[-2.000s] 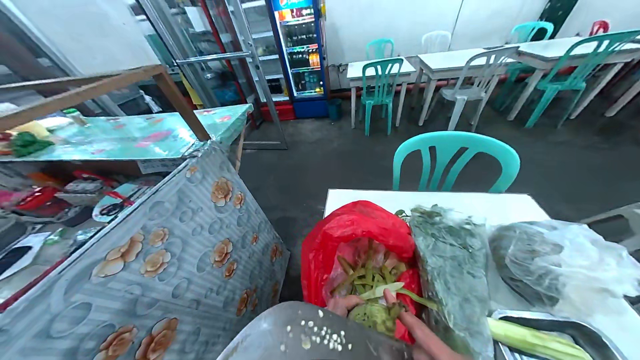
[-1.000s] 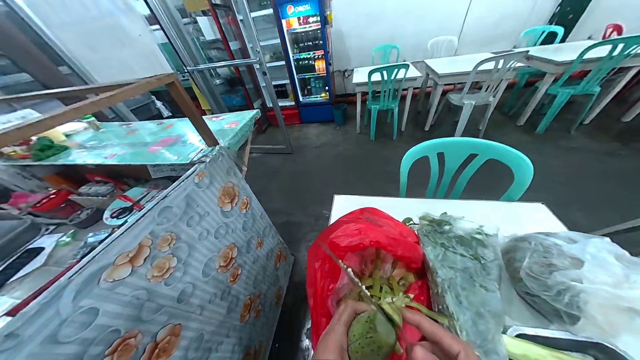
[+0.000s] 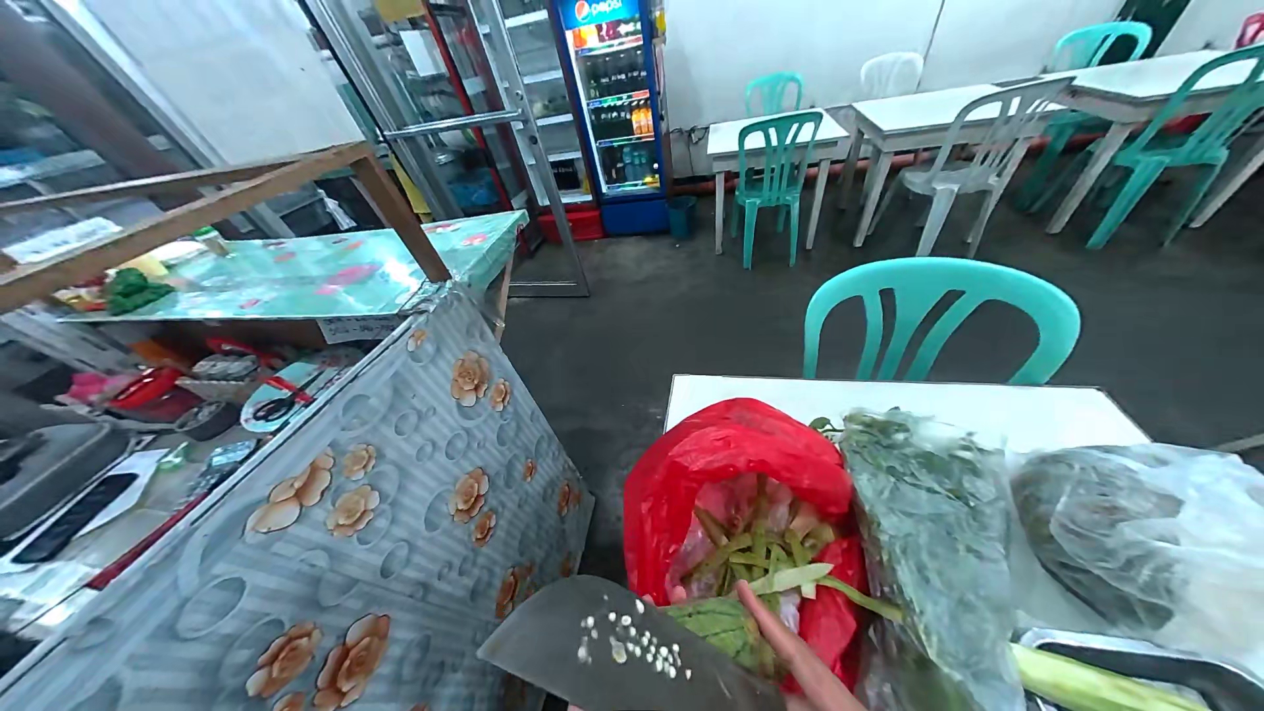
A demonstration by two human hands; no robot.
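Note:
The wide metal knife blade [image 3: 612, 652] lies broadside at the bottom, dotted with white droplets or bits. Its handle is out of view at lower right, where my right hand [image 3: 805, 662] grips it, one finger extended over a green vegetable [image 3: 726, 627]. Behind the blade, my left hand [image 3: 676, 594] holds the vegetable; only fingertips show and the blade covers the rest. Directly beyond is an open red plastic bag [image 3: 736, 434] with green peelings [image 3: 755, 548] inside. A pale peel strip [image 3: 790, 579] rests by my right finger, and a thin strip reaches over the bag's right side.
On the white table [image 3: 770, 390] lie clear bags of leafy greens [image 3: 918, 523] and dark contents [image 3: 1106, 523]. A metal tray [image 3: 1066, 642] holds a long pale-green vegetable [image 3: 1096, 681]. A teal chair [image 3: 943, 272] faces me; a cloth-covered counter [image 3: 395, 553] stands left.
The knife has turned from nearly edge-on one second ago to showing its broad face. The blade now covers most of my left hand and part of the green vegetable.

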